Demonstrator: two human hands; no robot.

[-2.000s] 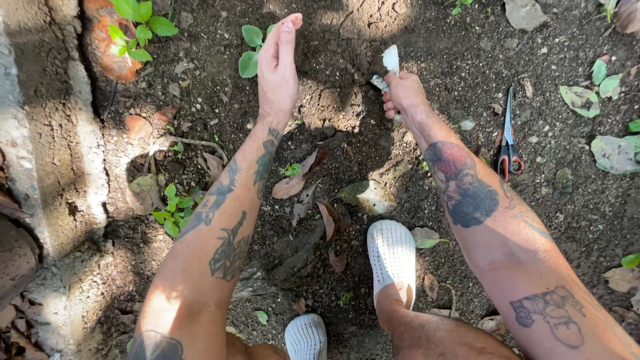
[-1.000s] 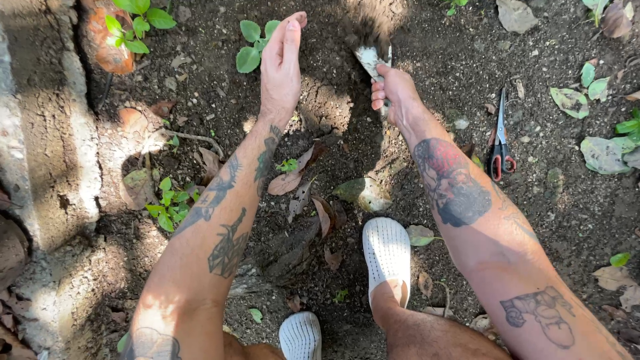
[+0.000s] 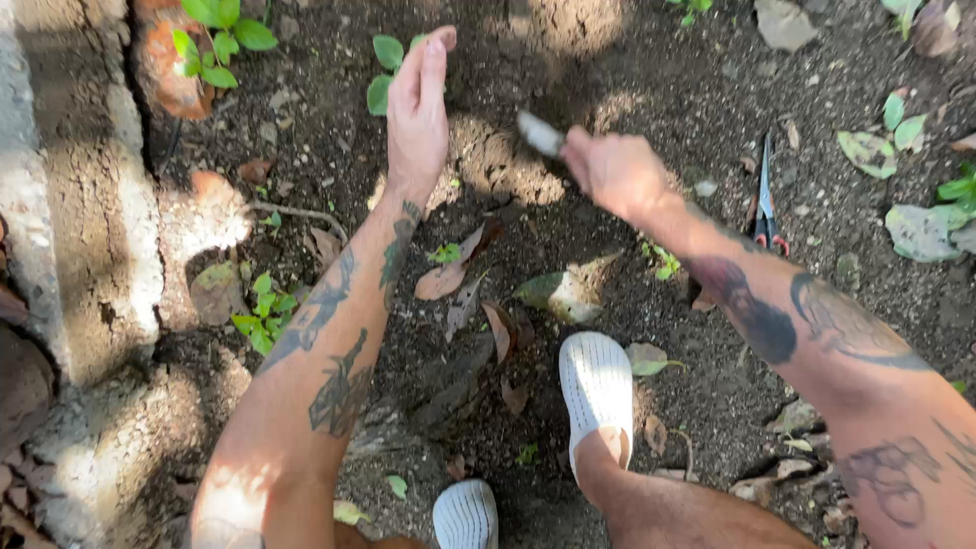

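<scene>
My right hand (image 3: 614, 171) is closed around a small pale hand tool (image 3: 541, 134), blurred, its flat end pointing left just over the soil; it may be a trowel or scraper, but I cannot tell which. My left hand (image 3: 419, 114) is raised beside a small green seedling (image 3: 379, 95), partly covering its leaves. Its fingers are together and slightly cupped, and I see nothing in it; whether it touches the plant is hidden. Loose dark soil (image 3: 507, 164) lies between my hands. Scissors (image 3: 765, 198) with black and red handles lie on the ground to the right of my right hand.
A cracked concrete edge (image 3: 99, 191) runs down the left side, near a reddish stone (image 3: 175, 69) and a leafy green plant (image 3: 221, 38). Dry leaves (image 3: 442, 280) are scattered about. My feet in white perforated clogs (image 3: 595, 377) stand below my hands.
My right hand has moved down from the top of the soil patch, and the tool now points left instead of up. The left hand stays beside the seedling.
</scene>
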